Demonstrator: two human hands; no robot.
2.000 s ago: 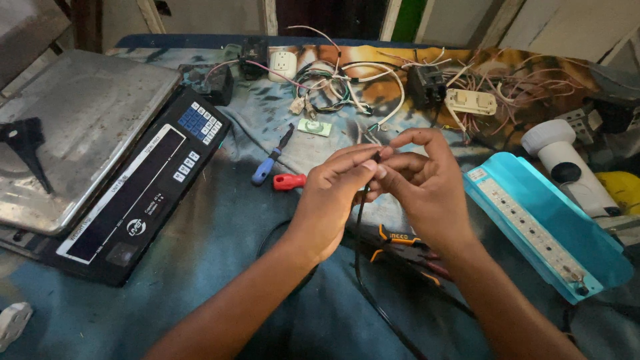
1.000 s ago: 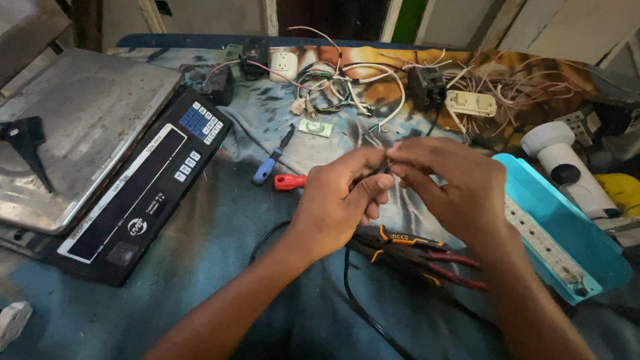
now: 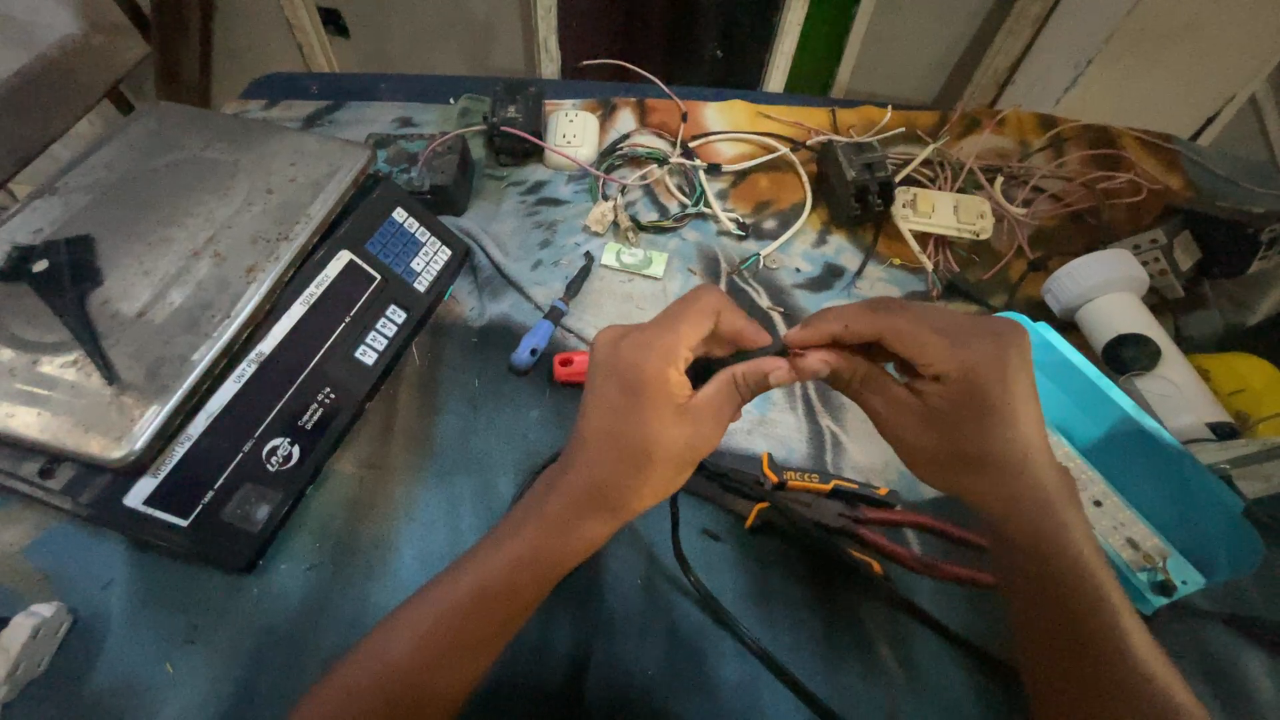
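Observation:
My left hand (image 3: 670, 400) pinches the end of a black cable (image 3: 715, 600), which runs down from under it toward the front edge of the view. My right hand (image 3: 920, 390) meets it fingertip to fingertip and pinches the thin tip, where a bit of copper-coloured strand seems to show. The fingers hide most of that end. Below the hands lie pliers with red handles (image 3: 920, 545) and a black and orange INGCO tool (image 3: 820, 480), overlapping. A red handle (image 3: 570, 367) pokes out beside my left hand, with a blue-handled screwdriver (image 3: 538, 340) further left.
A digital scale (image 3: 290, 390) with a metal platform (image 3: 180, 270) fills the left. Along the back lie a white outlet (image 3: 572, 138), coiled wires (image 3: 650, 185), a black breaker (image 3: 855, 180) and a cream switch plate (image 3: 942, 213). At right are a turquoise case (image 3: 1190, 500) and a white lamp (image 3: 1140, 340).
Both hands have stayed joined at the fingertips over the cable end. My right hand has turned from raised fingers to a flatter pinch, and now covers part of the turquoise case.

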